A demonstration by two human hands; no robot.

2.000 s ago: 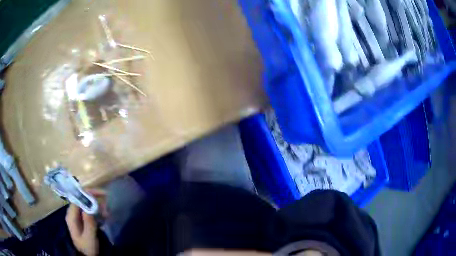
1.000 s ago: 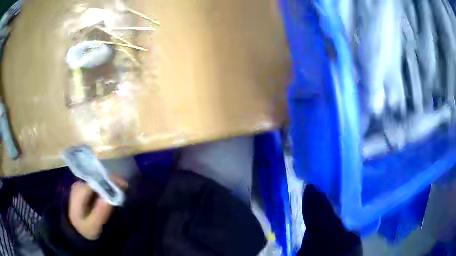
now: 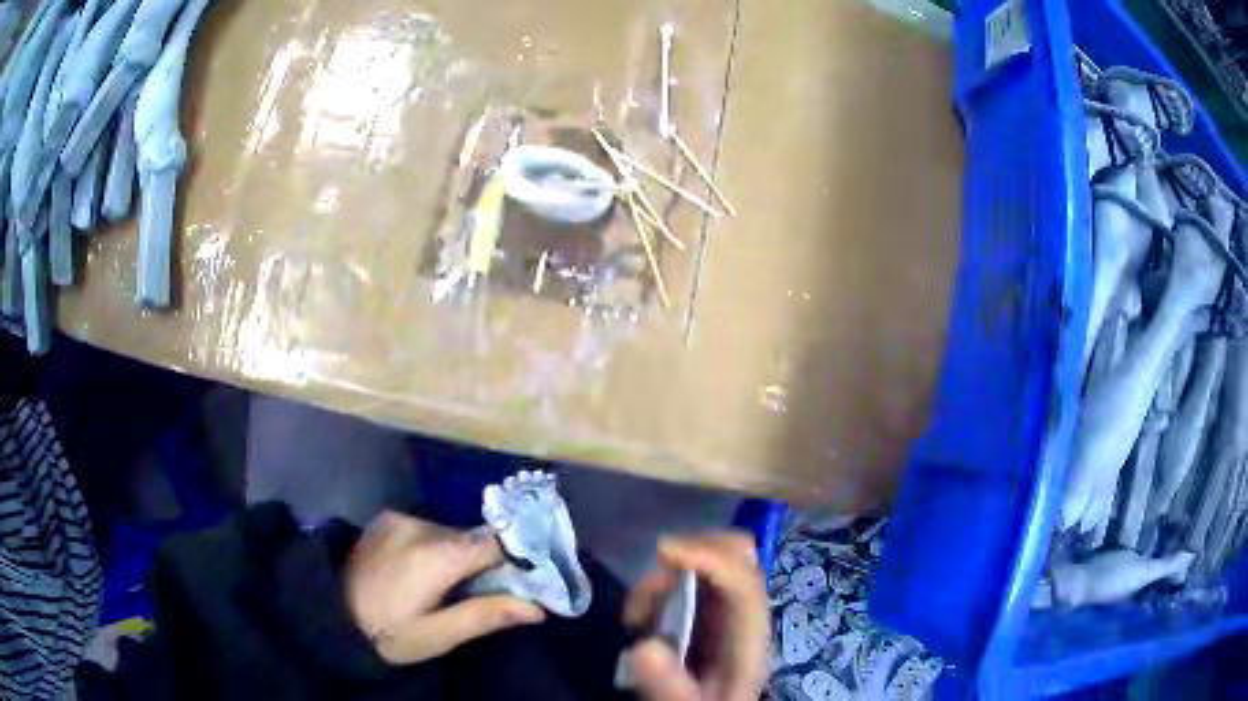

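Observation:
A grey-white moulded foot (image 3: 537, 537) with ribbed toes is held over my lap, below the table's near edge. My left hand (image 3: 427, 589) is closed around its shaft end; the toes point away from me. A dark line crosses beside the foot near my fingers. My right hand (image 3: 712, 616), slightly blurred, holds a thin grey-white sole piece (image 3: 676, 615) on edge, just right of the foot and apart from it. The white glue cup (image 3: 559, 185) stands mid-table with thin wooden sticks (image 3: 663, 188) at its right.
A leg pile (image 3: 159, 151) lies at the table's left. The upper blue crate (image 3: 1020, 315), full of legs, stands at the right. Below it a lower bin holds many sole pieces (image 3: 821, 616). A yellow strip (image 3: 486, 223) is beside the cup. A striped sleeve or garment (image 3: 48, 507) shows at far left.
The view has swung left, showing the leg pile. My right hand has come into view with a sole piece. The foot now has its toes pointing up the picture, still in my left hand.

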